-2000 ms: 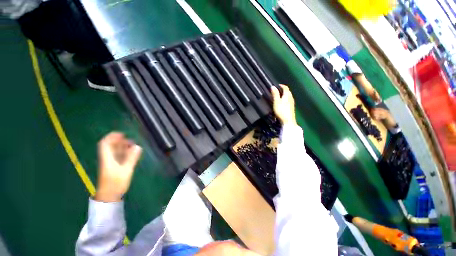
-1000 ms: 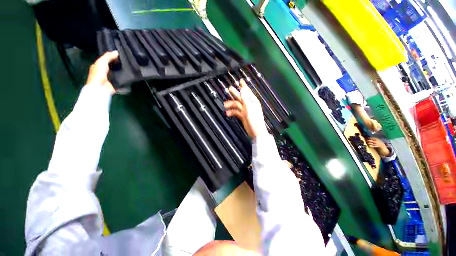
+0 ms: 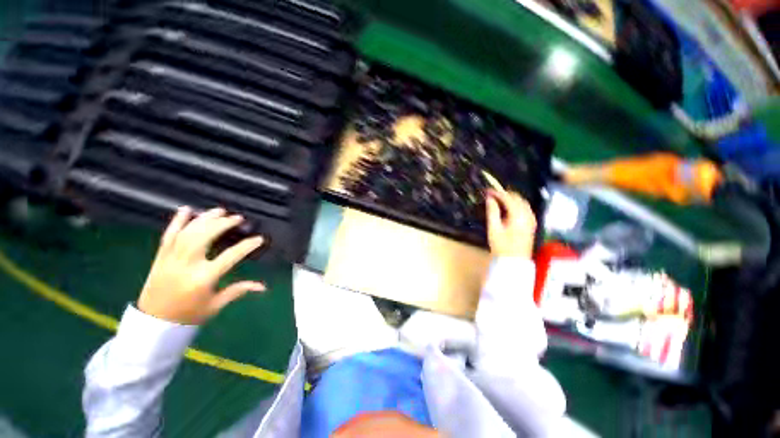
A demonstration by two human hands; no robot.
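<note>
The black blister tray [image 3: 321,171] lies at the left, with long glossy black tubes [image 3: 205,167] in its slots. My left hand [image 3: 192,269] is at its lower edge, fingers spread around a dark rounded end; blur hides whether it grips this. The black parts tray [image 3: 410,221] lies ahead, holding a heap of small black parts [image 3: 428,162] with tan bottom showing. My right hand [image 3: 511,224] is over its lower right corner, fingers closed on a thin pale tool [image 3: 491,180] that points into the heap.
The tan work board [image 3: 406,263] lies below the parts tray. At the right are the orange electric screwdriver [image 3: 654,177], the red and white screw feeder [image 3: 590,295] and a clear plastic bag [image 3: 620,239]. Another dark parts tray [image 3: 646,51] is at the top right. A yellow floor line runs lower left.
The view has turned and moved closer to the trays. My left hand has let go of the upper ribbed tray; my right hand has moved from the tubes to the small parts.
</note>
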